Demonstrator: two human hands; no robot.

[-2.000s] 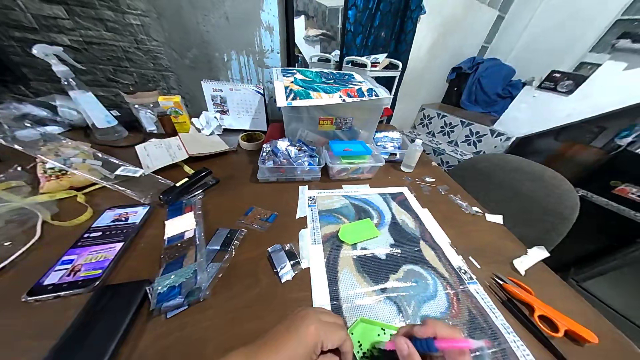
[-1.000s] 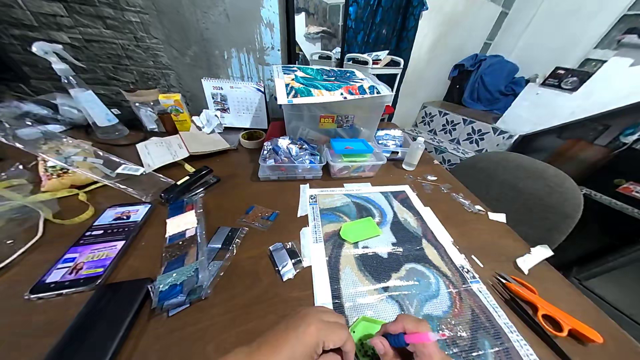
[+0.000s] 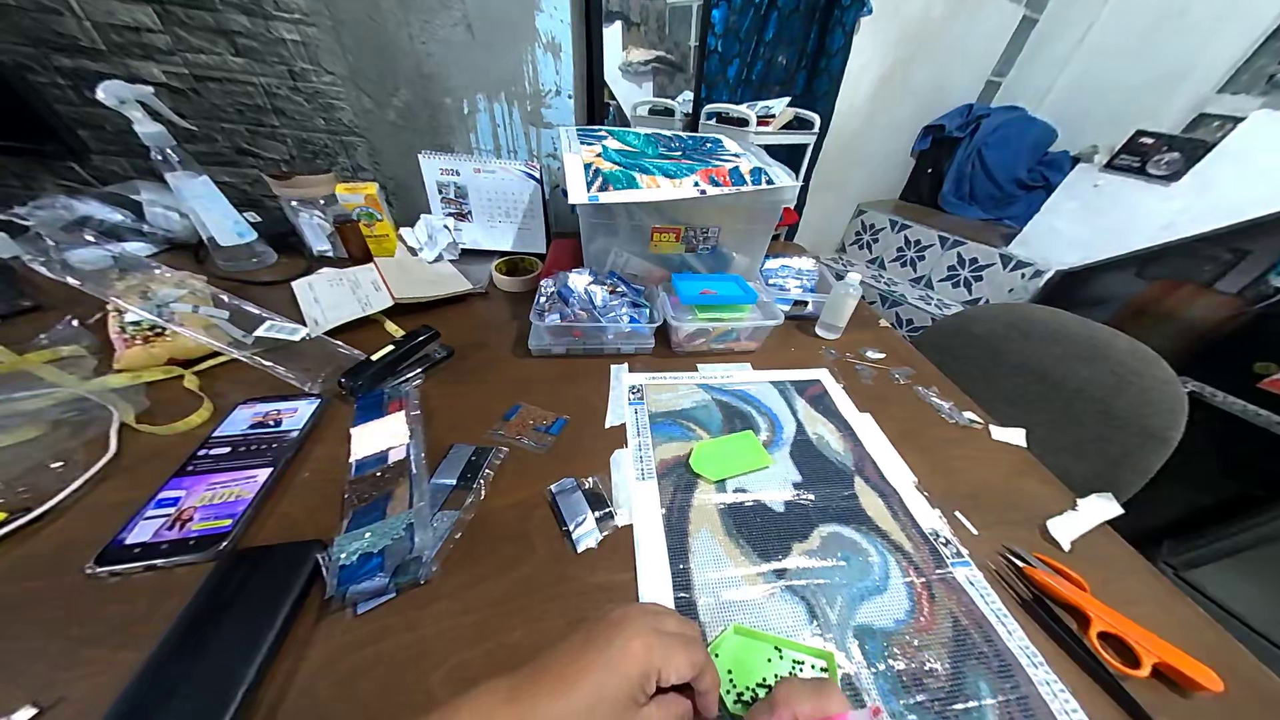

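A green plastic tray [image 3: 760,655] with dark beads lies at the lower edge of a diamond painting canvas [image 3: 800,520]. My left hand [image 3: 625,665] has its curled fingers at the tray's left edge. My right hand [image 3: 800,700], cut off by the bottom of the view, is at the tray's front; a bit of a pink pen [image 3: 862,713] shows beside it. Another green tray [image 3: 730,456] rests on the upper canvas. Small bead packets [image 3: 582,512] lie left of the canvas.
Orange-handled snips [image 3: 1130,625] and black tweezers [image 3: 1065,635] lie right of the canvas. Left are a phone [image 3: 210,480], a black case [image 3: 225,630], bead bags [image 3: 385,500] and a stapler [image 3: 395,362]. Behind stand plastic boxes [image 3: 592,335] and a small bottle [image 3: 839,306].
The pink and blue pen, plainly visible in both earlier frames, is now mostly hidden, and my right hand sits lower in the view. More of the tray's beads shows than one second ago.
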